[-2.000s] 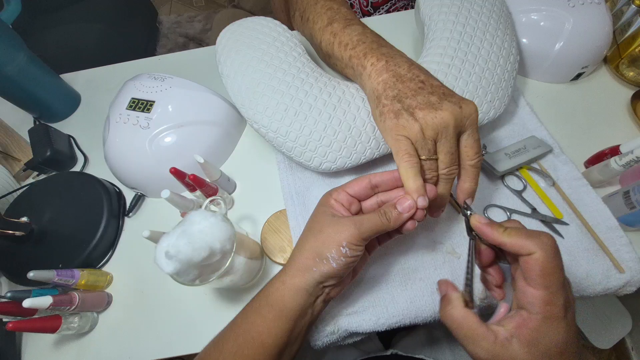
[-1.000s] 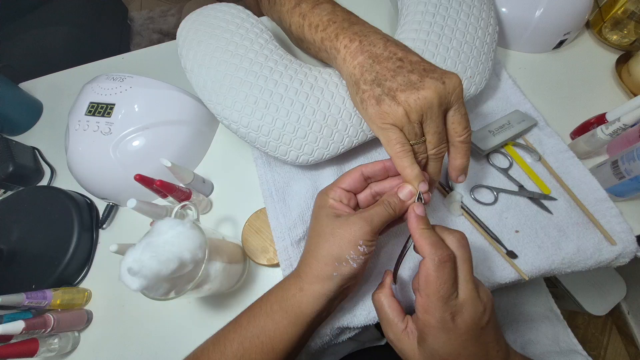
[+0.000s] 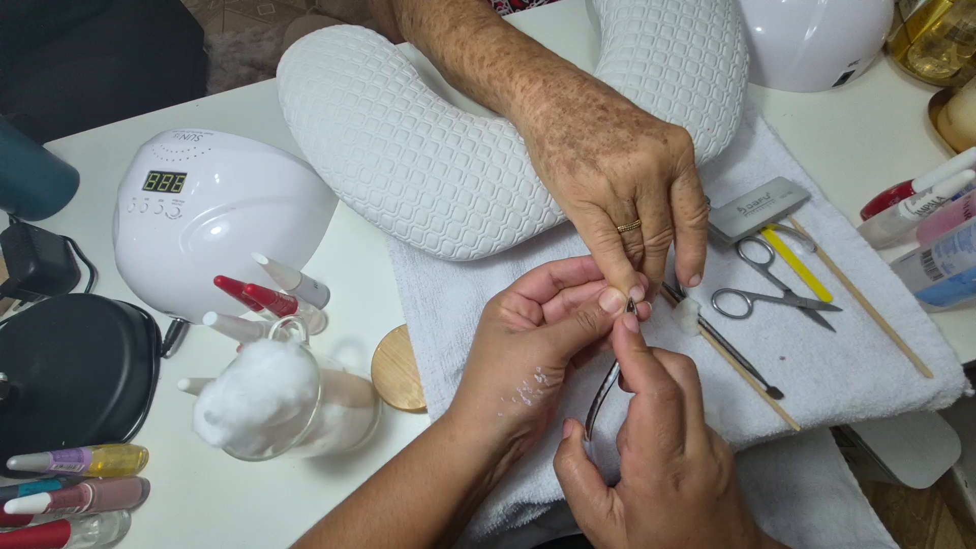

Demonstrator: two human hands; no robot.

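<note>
My left hand (image 3: 534,328) pinches a finger of another person's hand (image 3: 625,175), which wears a ring and reaches in over a white padded armrest (image 3: 427,145). In my right hand (image 3: 656,427) are metal cuticle nippers (image 3: 602,396), their tip against the fingertip that my left hand holds. Beneath the hands lies a white towel (image 3: 457,297). To their right on it are small scissors (image 3: 785,293), a grey block bearing writing (image 3: 760,207), a yellow stick (image 3: 797,264), wooden sticks (image 3: 862,297) and a dark-tipped metal tool (image 3: 740,354).
A white nail lamp (image 3: 221,221) stands at the left, with nail polish bottles (image 3: 297,282) beside a glass jar of cotton (image 3: 259,396). A round wooden lid (image 3: 400,370) touches the towel. More bottles (image 3: 938,259) stand at the right, and another white lamp (image 3: 816,38) at the top right.
My right hand, lower right of the fingers with the nippers two seconds ago, has brought their tip to the held fingertip. The dark-tipped tool and a wooden stick it covered now show.
</note>
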